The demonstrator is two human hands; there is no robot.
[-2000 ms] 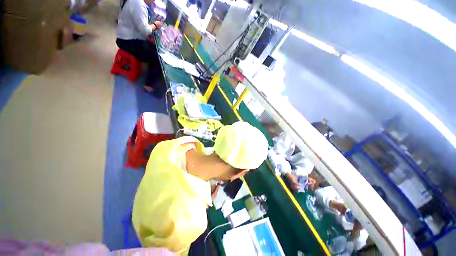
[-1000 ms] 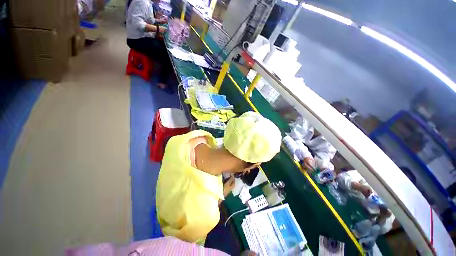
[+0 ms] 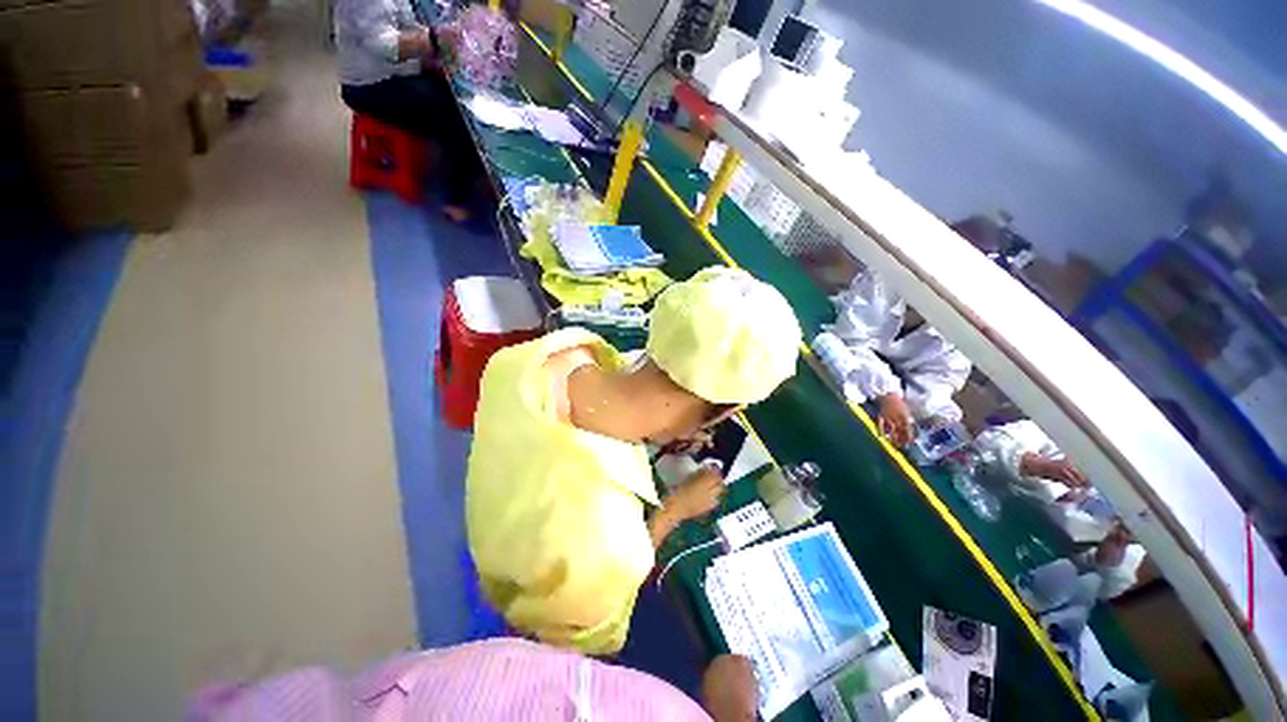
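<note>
A pink striped sleeve runs along the bottom edge. At its right end my left hand (image 3: 730,687) is small, blurred and cut off, beside the work instruction sheets (image 3: 805,607); its fingers cannot be made out. My right hand is not in view. The sheets are white with a blue panel and lie on the green bench. A white multi-port block (image 3: 745,525) with a cable lies just beyond them. A white unit (image 3: 915,701) is partly cut off at the bottom edge.
A coworker in yellow (image 3: 565,494) sits left of the bench, hand near a white mat. Short bottles (image 3: 802,482) stand by the belt (image 3: 903,550). A printed leaflet (image 3: 960,660) lies right of the sheets. More workers sit across the belt. A red stool (image 3: 487,339) stands behind the coworker.
The sheets, leaflet and bench show further up in the picture. My left hand shows more clearly at the sheets' edge. The coworker's hand has moved over the near side of the mat.
</note>
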